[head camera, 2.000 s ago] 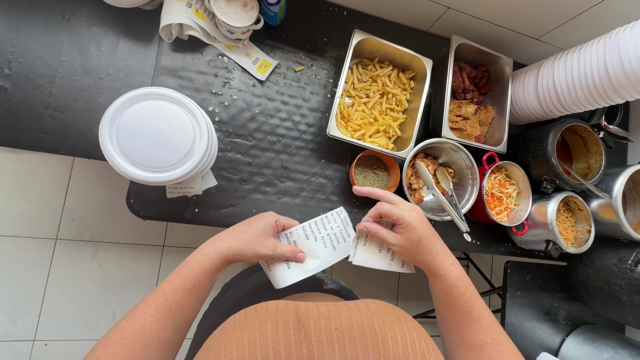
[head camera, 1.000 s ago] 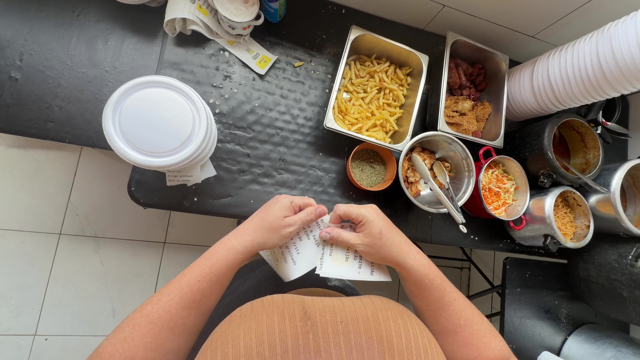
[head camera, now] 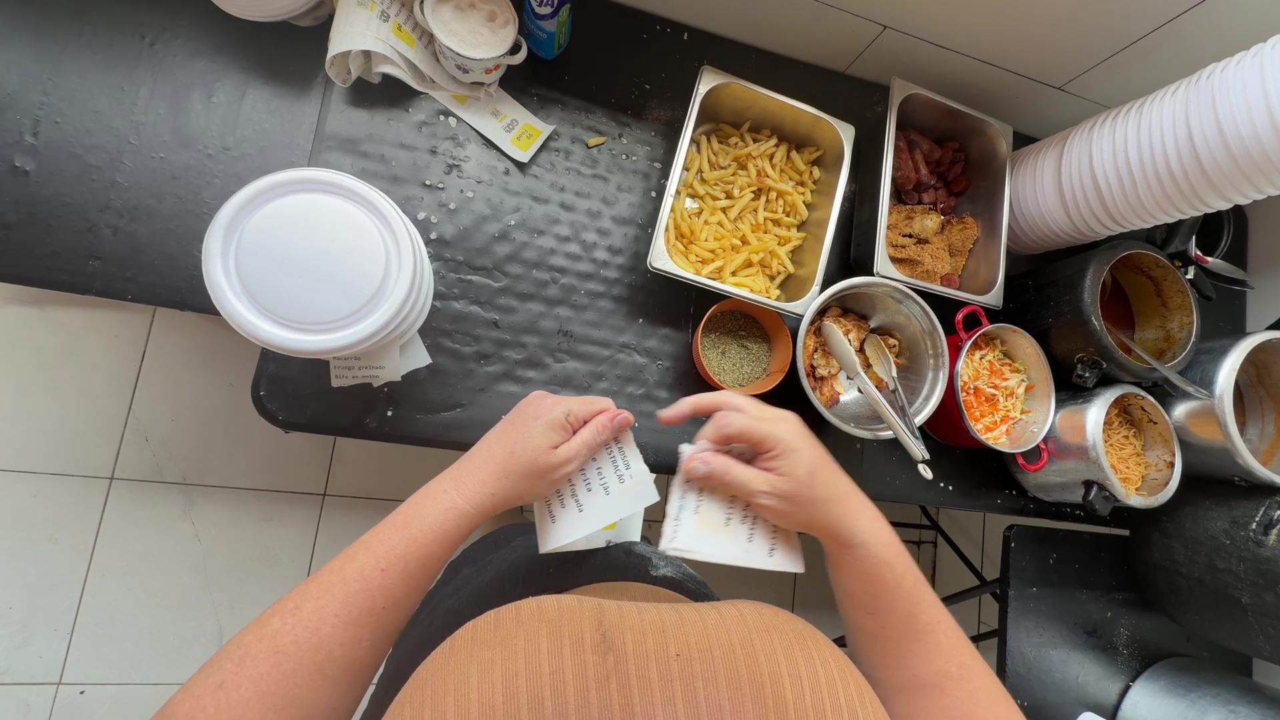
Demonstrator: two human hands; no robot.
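Observation:
Between thumb and fingers, my left hand (head camera: 550, 450) pinches printed paper slips (head camera: 597, 497) by their upper edge. A separate bundle of slips (head camera: 730, 520) is in my right hand (head camera: 765, 460), held with the thumb while the index finger points out to the left. The two bundles are apart, over my lap at the front edge of the black table (head camera: 480, 400). Left of my hands, a stack of white lidded foam containers (head camera: 312, 262) stands on the table with more slips (head camera: 375, 365) sticking out under its front. A clay bowl of dried herbs (head camera: 742, 347) is nearest my right hand.
Steel trays hold fries (head camera: 745, 205) and breaded meat with sausage (head camera: 930, 245). A steel bowl with tongs (head camera: 875, 370), a red pot of shredded vegetables (head camera: 995, 390), several metal pots (head camera: 1140, 450) and stacked foam containers (head camera: 1150, 140) crowd the right. A floral pot (head camera: 475, 45) stands at the back.
My hands, close together a second ago, are now apart. My right hand has moved right with its slips, and its index finger is now extended.

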